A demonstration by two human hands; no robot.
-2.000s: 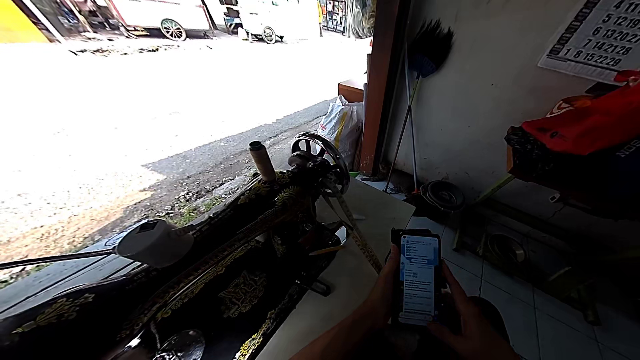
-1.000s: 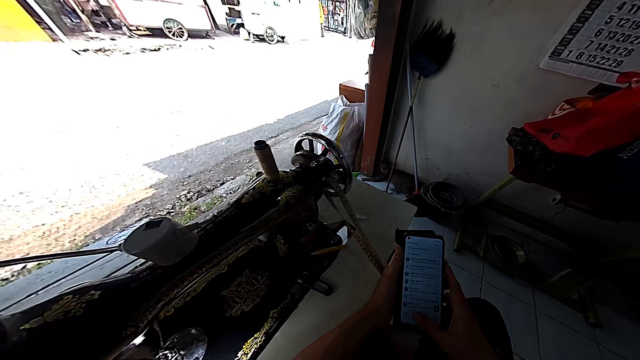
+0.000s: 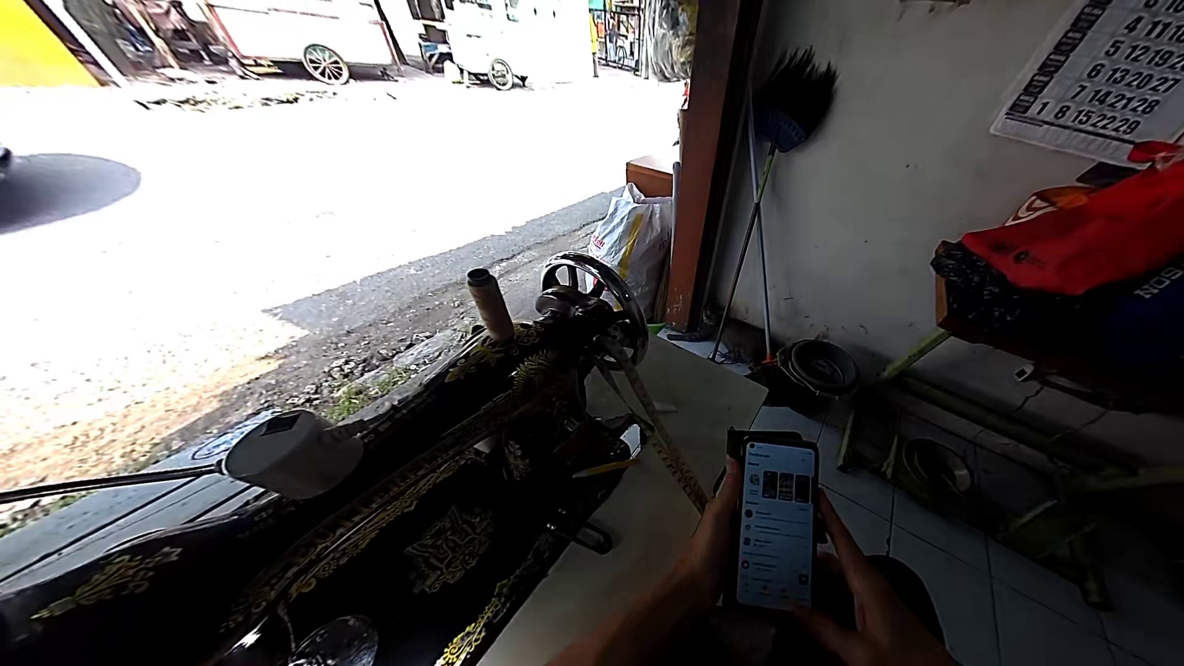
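Observation:
A smartphone (image 3: pixel 777 523) with a lit screen, in a dark flip case, is held upright between both hands. My left hand (image 3: pixel 708 546) grips its left edge. My right hand (image 3: pixel 856 592) supports its right edge, with the thumb near the bottom of the screen. To the left stands a black sewing machine (image 3: pixel 444 546) with gold ornament, a chrome handwheel (image 3: pixel 601 287) and a thread cone (image 3: pixel 490 303) on top. A measuring tape (image 3: pixel 671 462) hangs from the machine over the pale tabletop (image 3: pixel 712 388). A white plastic device with a cable (image 3: pixel 294 453) rests on the machine.
A broom (image 3: pixel 786 102) leans on the wall beside a brown door post (image 3: pixel 708 166). Dark round basins (image 3: pixel 819 367) lie on the tiled floor. Red cloth and bags (image 3: pixel 1082 236) sit at right below a calendar (image 3: pixel 1091 83). A woven sack (image 3: pixel 634 236) stands at the roadside edge.
The phone's screen shows a different page from the earlier ones. A dark shape and its shadow have come into view on the street at the far left.

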